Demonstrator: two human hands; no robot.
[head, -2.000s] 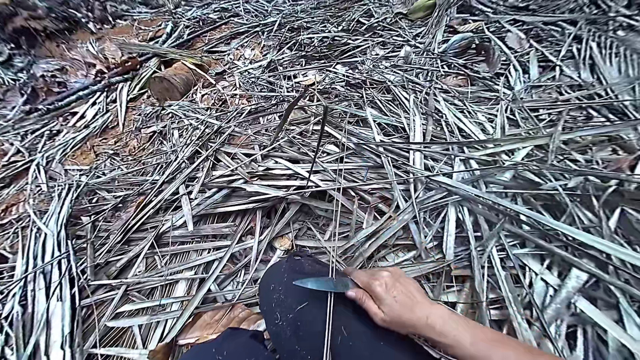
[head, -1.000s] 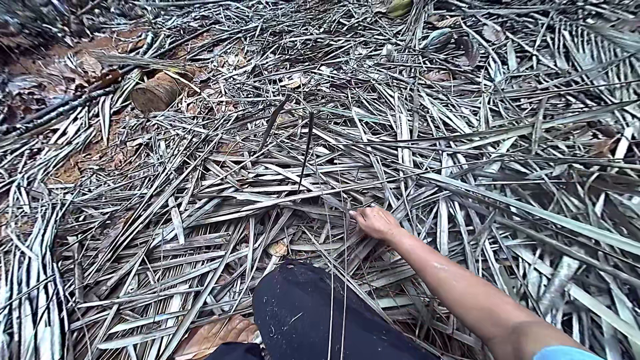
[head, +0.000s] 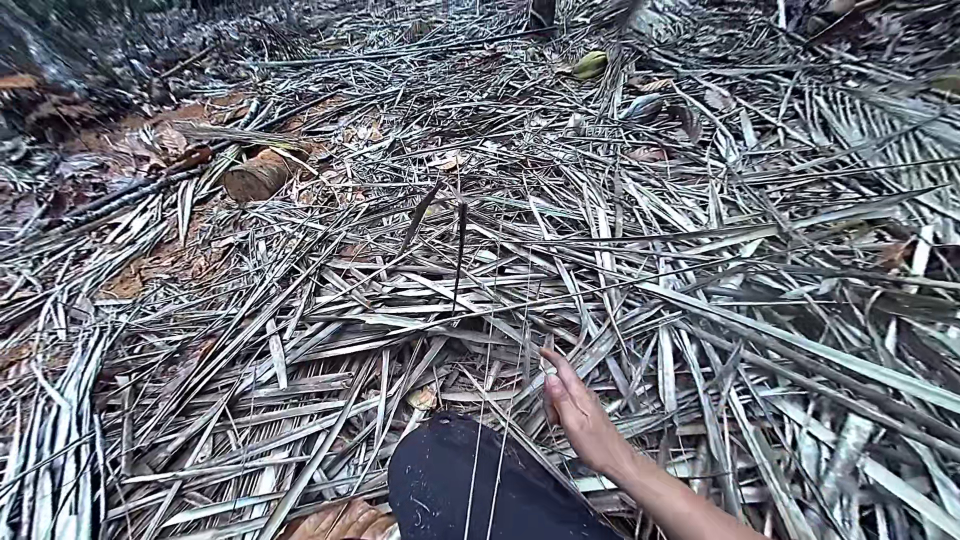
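My right hand [head: 577, 409] reaches in from the lower right, just beyond my dark-clothed knee [head: 457, 480]. Its index finger points up and left; the other fingers are partly hidden, and whether they grip anything cannot be told. No knife shows clearly. Two thin pale strands [head: 474, 480] run up over the knee and pass left of the hand, fading against dry palm leaf strips [head: 420, 322]. A dark narrow blade-like strip [head: 460, 255] stands upright beyond the knee, with another slanted dark strip [head: 421, 216] to its left. My left hand is out of view.
Dry palm fronds cover the ground. A cut log piece [head: 259, 176] lies at the upper left beside long dark sticks [head: 142, 191]. A yellow-green husk-like object [head: 590, 65] lies farther off. A brown dry leaf [head: 341, 521] is left of my knee.
The knife plainly seen in my right hand two seconds ago no longer shows clearly. That hand has moved forward from over the knee, and its index finger now extends. The view has tilted up.
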